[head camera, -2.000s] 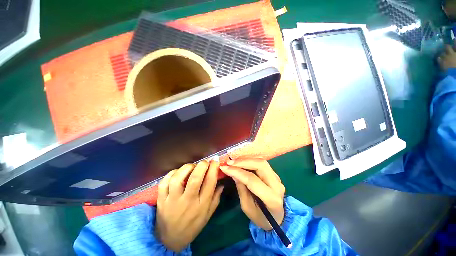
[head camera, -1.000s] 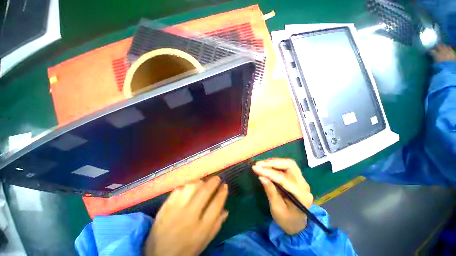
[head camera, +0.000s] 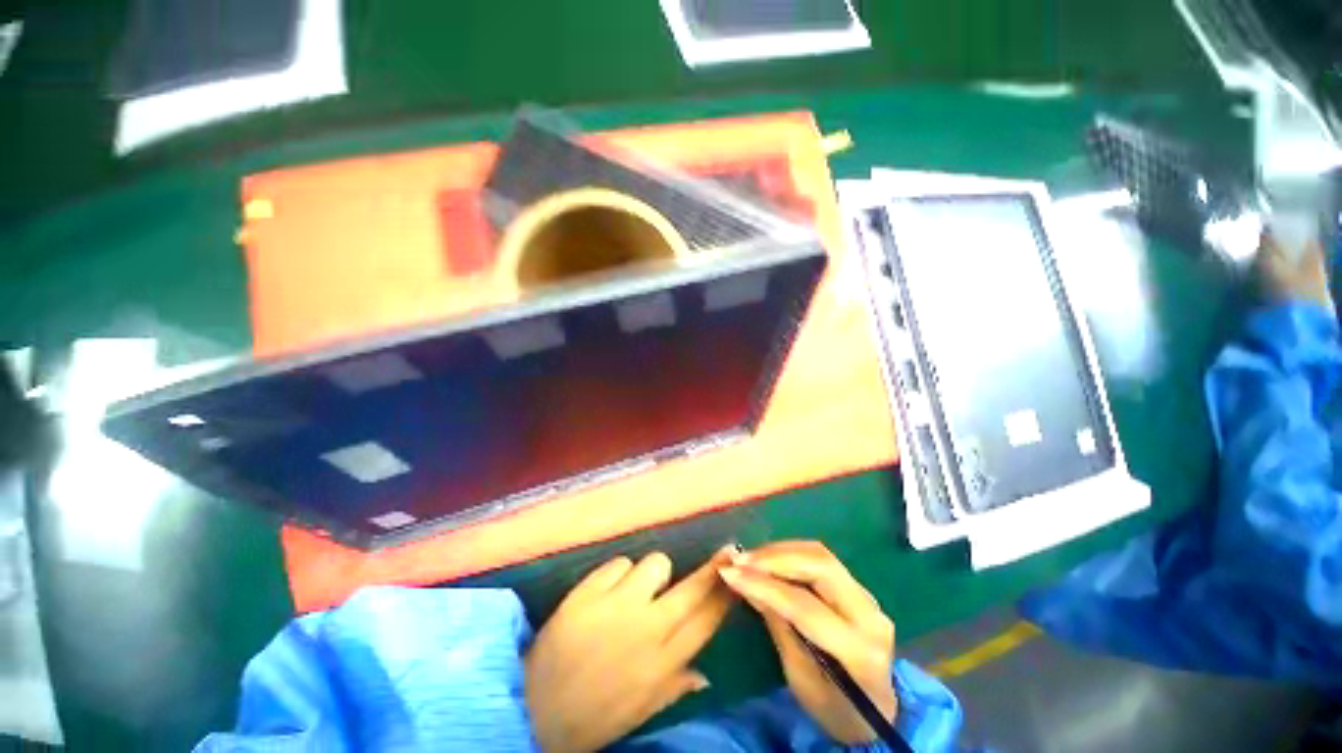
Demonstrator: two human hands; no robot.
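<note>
A dark tablet rear housing (head camera: 530,397) with pale square patches inside stands tilted on the orange-red mat (head camera: 353,265), leaning on a tan cardboard core (head camera: 518,265). My right hand (head camera: 817,625) holds black tweezers (head camera: 846,684) like a pen, its fingertips meeting my left index finger. My left hand (head camera: 618,655) is below the housing, not touching it, over a dark slotted sheet (head camera: 662,547) at the near bench edge. A tiny pale spot shows where the fingertips meet; I cannot tell what it is or whether the left hand grips it.
Another housing (head camera: 1001,346) lies on white sheets (head camera: 1060,533) right of the mat. A dark slotted sheet (head camera: 633,169) lies behind the core. Housings on white sheets (head camera: 228,106) are at the far side. A person's blue sleeve (head camera: 1273,486) is at the right.
Both hands have moved away from the housing's near edge, and their fingertips have come together below it. The camera view has shifted, showing more of the far side.
</note>
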